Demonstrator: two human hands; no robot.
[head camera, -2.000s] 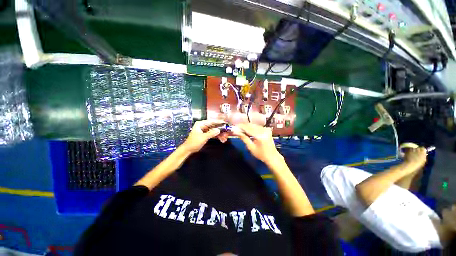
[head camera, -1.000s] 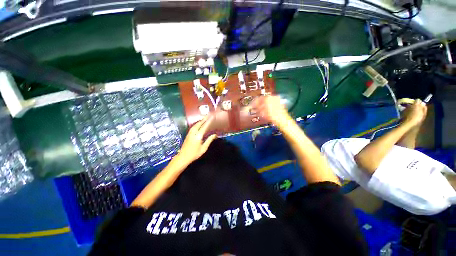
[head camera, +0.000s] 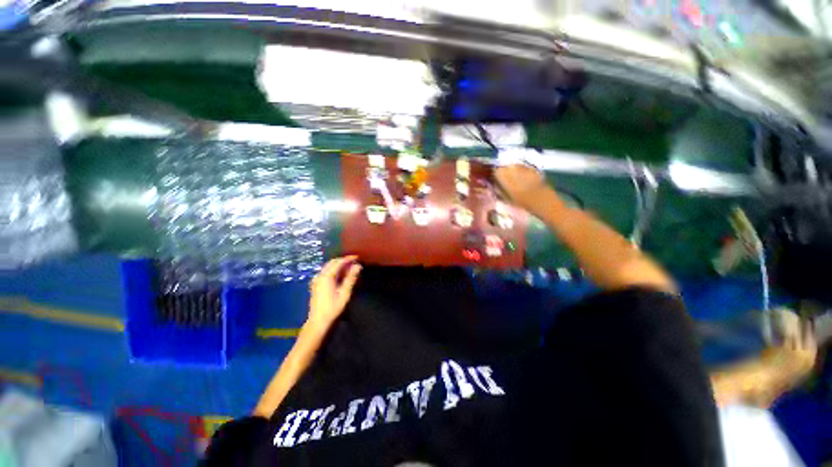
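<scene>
The red-brown test board lies on the green bench in front of me, with small white fittings and thin wires on it. My right hand is over the board's upper right part, at the fittings there; it is blurred and its fingertips are not clear. My left hand is at the board's lower left corner, at the bench edge, with thumb and fingers near each other. I cannot tell if it holds anything. No unit can be made out in either hand.
A shiny clear blister tray lies left of the board, another at far left. A blue crate with dark pieces stands below the bench edge. A white box and a monitor stand behind the board. Another person's hand is at right.
My hands were together over a small dark unit, then came apart. My right hand has moved up to the board's upper right; my left has moved off the board to its lower left corner.
</scene>
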